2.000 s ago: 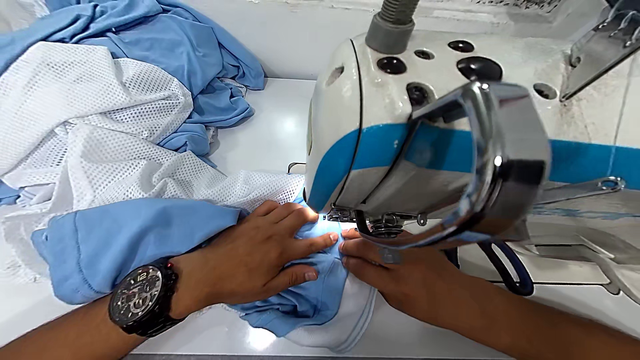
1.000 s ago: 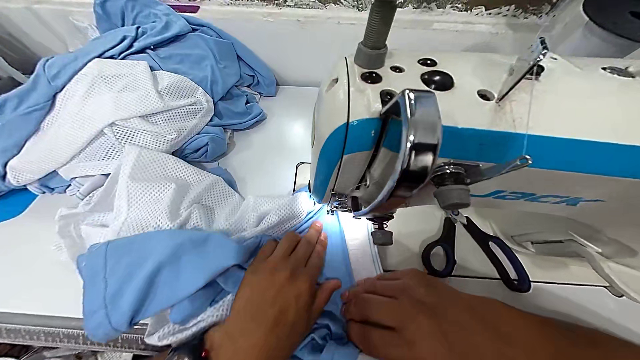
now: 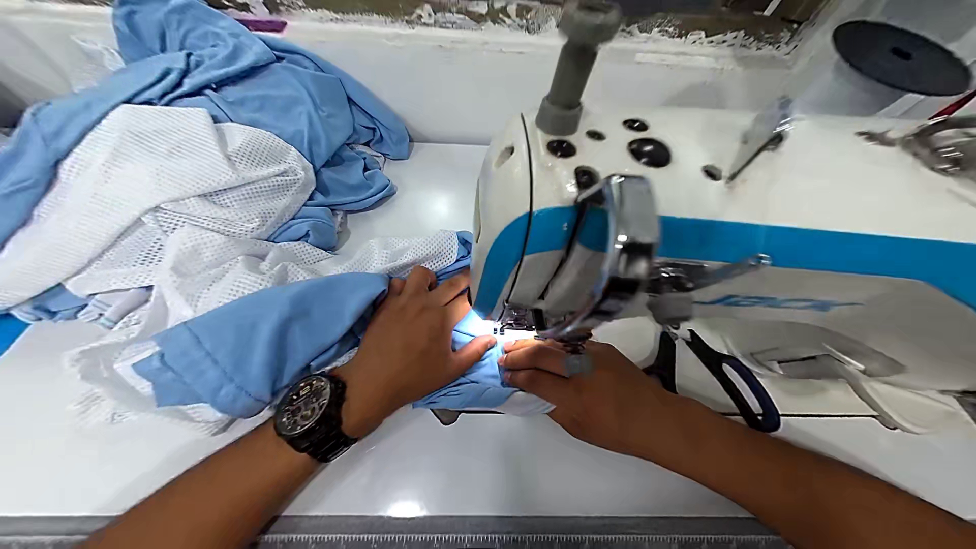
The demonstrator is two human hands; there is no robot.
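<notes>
A white Jack sewing machine [image 3: 762, 183] with a blue stripe stands on the right, its lamp lighting the presser foot [image 3: 518, 319]. Light blue fabric [image 3: 484, 372] lies at the foot. My left hand [image 3: 415, 343], a black watch [image 3: 311, 415] at its wrist, presses on this fabric left of the needle area, fingers spread. My right hand [image 3: 583, 385] has its fingertips bent on the fabric's right edge, just in front of the foot; whether it pinches the cloth is hard to tell. A folded blue piece [image 3: 263, 339] lies beside my left wrist.
Blue cloth [image 3: 297, 99] and white mesh fabric [image 3: 206, 175] are heaped at the left. Dark-handled scissors [image 3: 732, 381] lie under the machine arm. A large thread spool [image 3: 877, 72] stands at the back right. A ruler strip [image 3: 534, 540] runs along the table's front edge.
My left hand has moved forward and left of the foot, beside the fabric. The blue and white cloth near the needle now reaches less far toward the table's front.
</notes>
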